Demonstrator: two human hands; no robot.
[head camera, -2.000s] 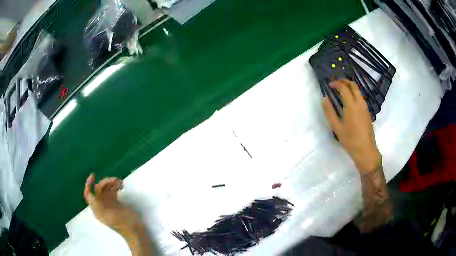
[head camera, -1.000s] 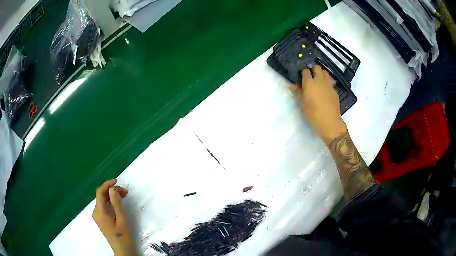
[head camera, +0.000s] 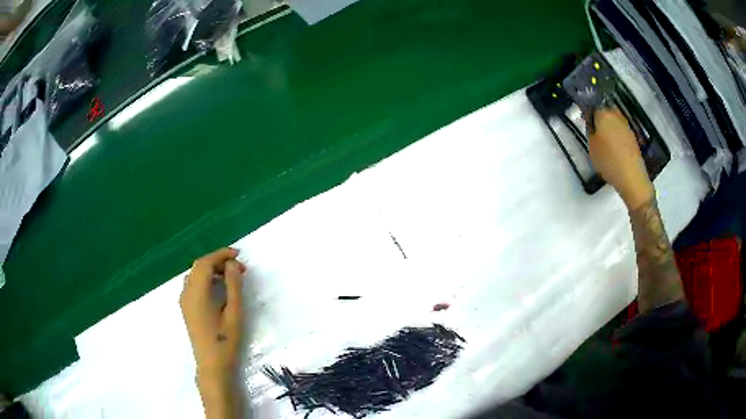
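Note:
Several black frames (head camera: 568, 155) with yellow dots on their solid ends lie fanned and overlapping on the white foam sheet (head camera: 483, 213) at the upper right. My right hand (head camera: 617, 147) is on them, fingers curled at the solid end of the upper frame; its fingertips are hidden, so its hold is unclear. My left hand (head camera: 214, 299) is at the lower left over the sheet's edge, fingers loosely curled, with no part visible in it. A dark heap of thin black strips (head camera: 376, 370) lies near my body. Single strips (head camera: 349, 297) lie above it.
The green belt (head camera: 270, 131) runs beyond the sheet. Clear plastic bags (head camera: 192, 29) and a small red cluster (head camera: 96, 110) are at the upper left. Layered packing with black parts (head camera: 667, 74) is at the upper right. A red stool or crate (head camera: 710, 282) is low at the right.
The frames lie in a different fanned arrangement, with my right hand still at them. My left hand stays at the lower left, fingers still curled. The camera view has shifted.

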